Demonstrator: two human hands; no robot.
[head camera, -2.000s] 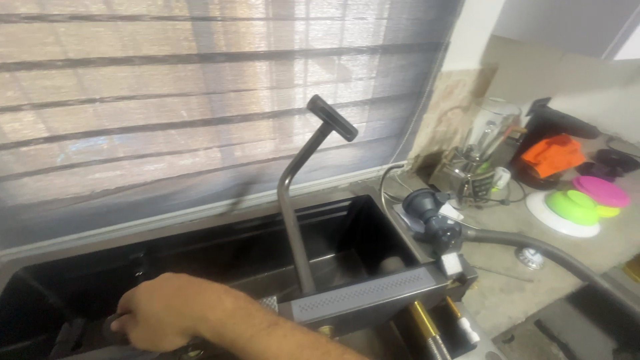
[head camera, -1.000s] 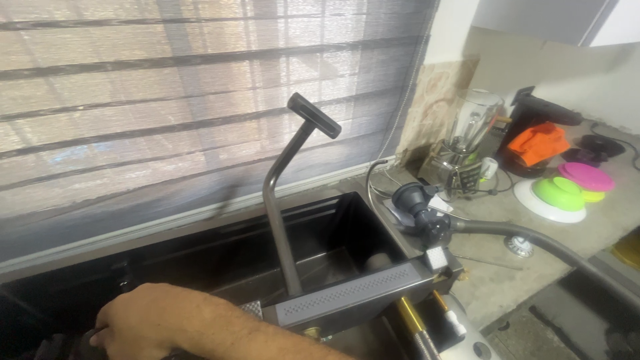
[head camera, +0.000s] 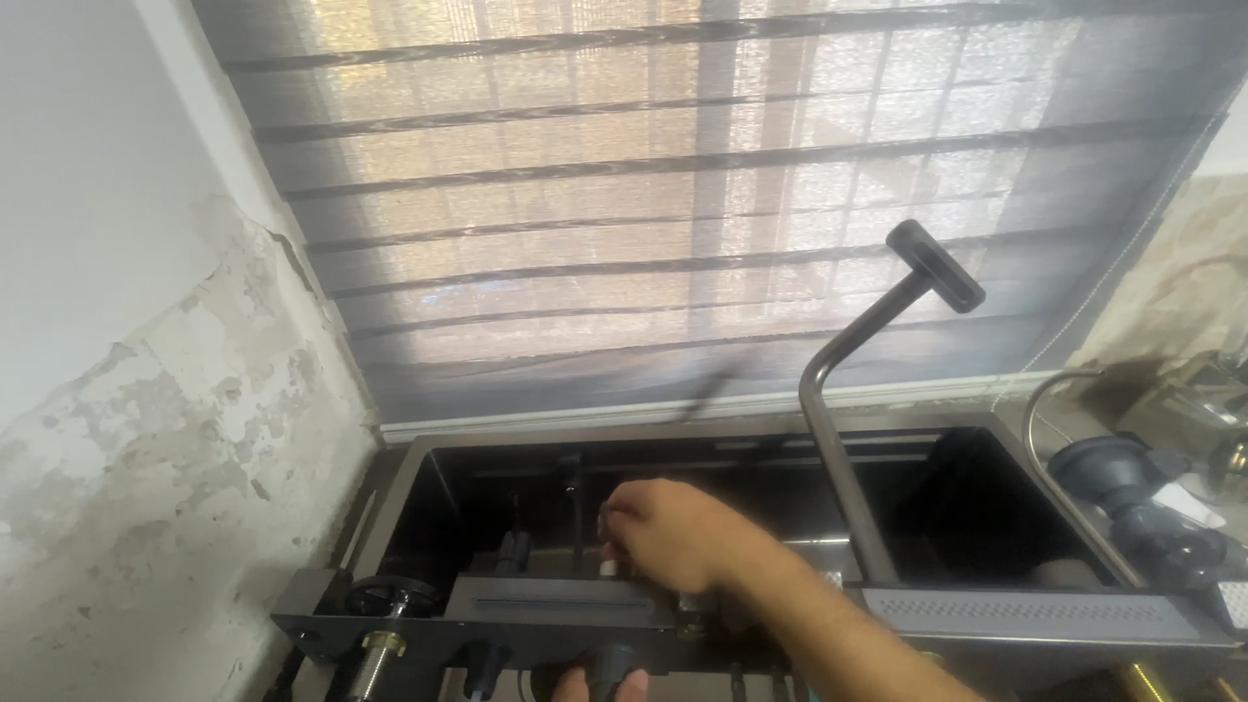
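My right hand (head camera: 673, 536) reaches in from the lower right over the rear of a dark sink panel (head camera: 556, 604). Its fingers are curled around something small near a pale fitting (head camera: 609, 567); what they pinch is mostly hidden. At the bottom edge, the fingertips of my left hand (head camera: 597, 686) grip a dark round knob-like part (head camera: 611, 665) under the panel's front. Left of it are a black round disc (head camera: 392, 595) and a threaded metal fitting with a brass nut (head camera: 375, 658). A grey bent faucet spout (head camera: 838, 429) rises to the right.
Behind the panel lies a black sink basin (head camera: 760, 497). A striped window blind (head camera: 624, 195) hangs behind it. At the left stands a wall with peeling paint (head camera: 195, 419). A dark drain fitting (head camera: 1121, 487) and a curved hose (head camera: 1035, 439) lie at the right.
The view has swung left, bringing the peeling wall and more of the panel into sight. Fingertips of my left hand now show at the bottom, on the dark part.
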